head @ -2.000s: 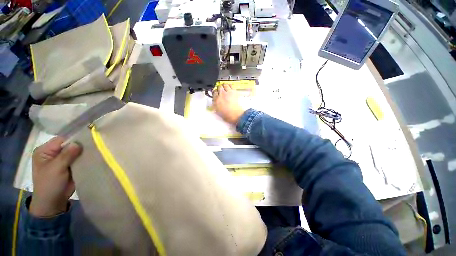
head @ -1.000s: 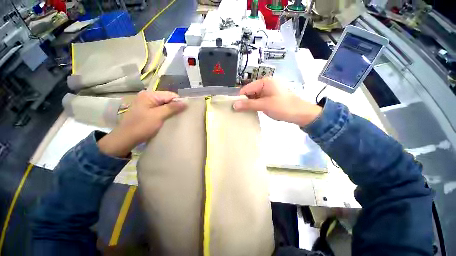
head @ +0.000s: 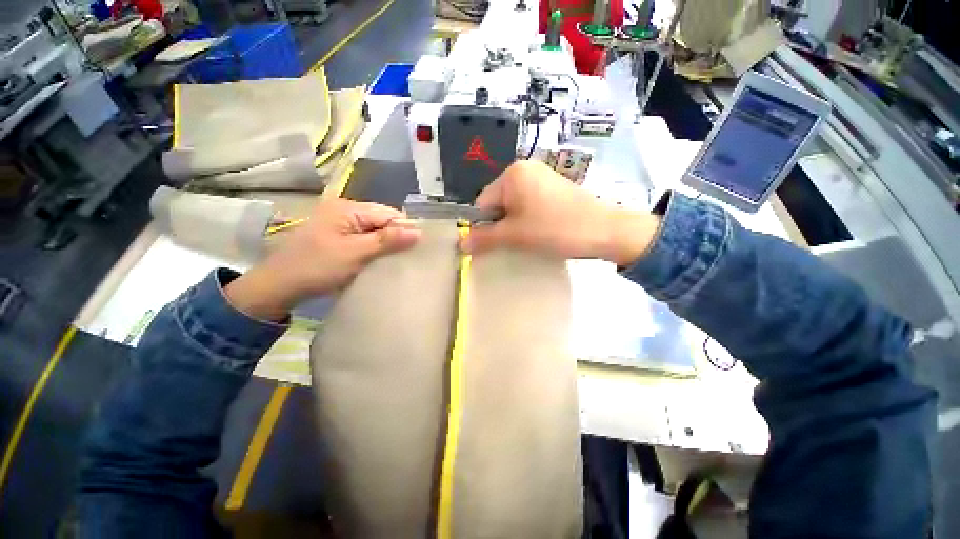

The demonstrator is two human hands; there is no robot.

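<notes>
The large beige tote bag body [head: 384,368] hangs toward my lap, with yellow piping [head: 457,368] running down its middle. A short greyish edge [head: 437,210] crosses the top end of the yellow line. My left hand [head: 326,253] pinches the bag's top edge left of the piping. My right hand [head: 547,216] pinches the same edge at the top of the piping; its fingers are slightly blurred. The edge is in front of the sewing machine's dark grey head cover [head: 479,147]. The bag and hands hide the needle area.
Waiting bags [head: 247,132] with yellow edges lie in a stack at the left. A control tablet [head: 756,142] stands at the right of the white table [head: 674,416]. Green thread cones [head: 598,23] are behind the machine. A yellow floor line [head: 258,447] runs at lower left.
My right hand has left the machine's clamp area and joined my left hand on the bag edge. The bag has swung from the left to the middle. Lately my right hand has slid inward to the piping.
</notes>
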